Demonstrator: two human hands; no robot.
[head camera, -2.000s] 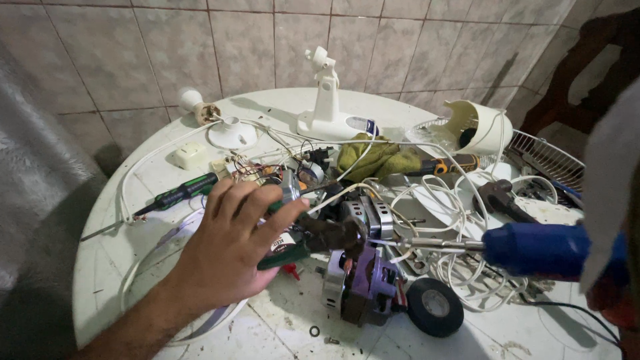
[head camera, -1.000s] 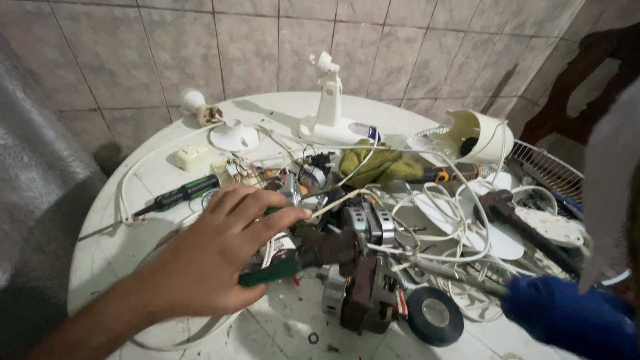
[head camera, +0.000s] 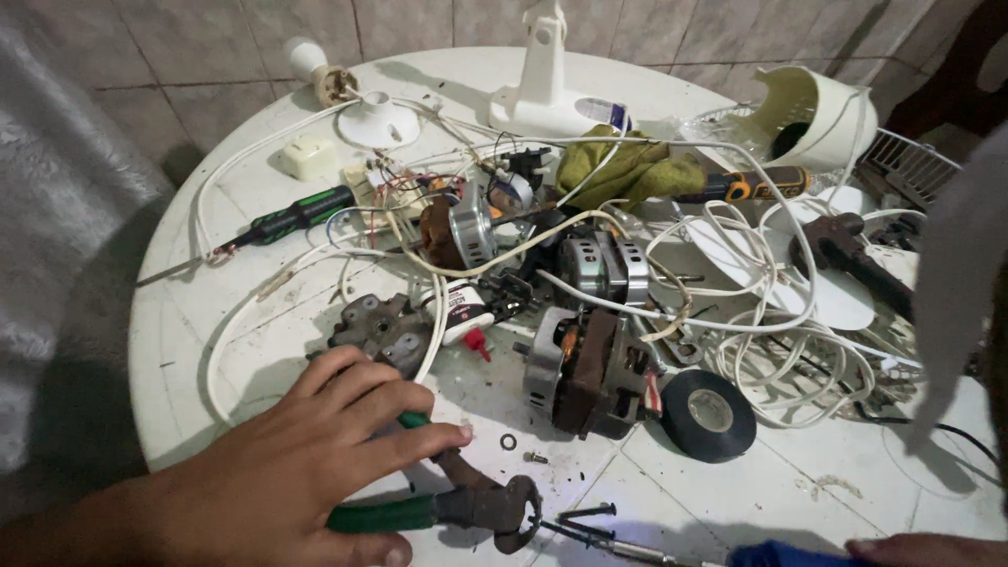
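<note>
My left hand (head camera: 315, 465) is around the green handles of end-cutting pincers (head camera: 504, 508), low at the left of centre. The jaws are at the tip of a screwdriver bit (head camera: 642, 551) and beside several dark screws (head camera: 587, 524). At the bottom right edge, my right hand (head camera: 929, 550) holds a blue-handled screwdriver or driver (head camera: 795, 554), mostly cut off by the frame. Just above the pincers lie a washer (head camera: 509, 442) and a small screw (head camera: 535, 457). An electric motor (head camera: 591, 374) with a brown core sits beyond them, beside a roll of black tape (head camera: 709, 413).
More fan motors (head camera: 602, 268), a metal housing (head camera: 382, 331), an oil bottle (head camera: 461, 313) and tangled white cable (head camera: 787, 370) cover the middle. A green-black screwdriver (head camera: 299, 216) lies left, an olive cloth (head camera: 626, 165) and a hammer (head camera: 854, 256) right. A white fan stand (head camera: 543, 79) is at the back.
My left hand and the pincers have moved down and toward me, away from the brown-cored motor. The blue tool and my right hand have dropped to the bottom edge.
</note>
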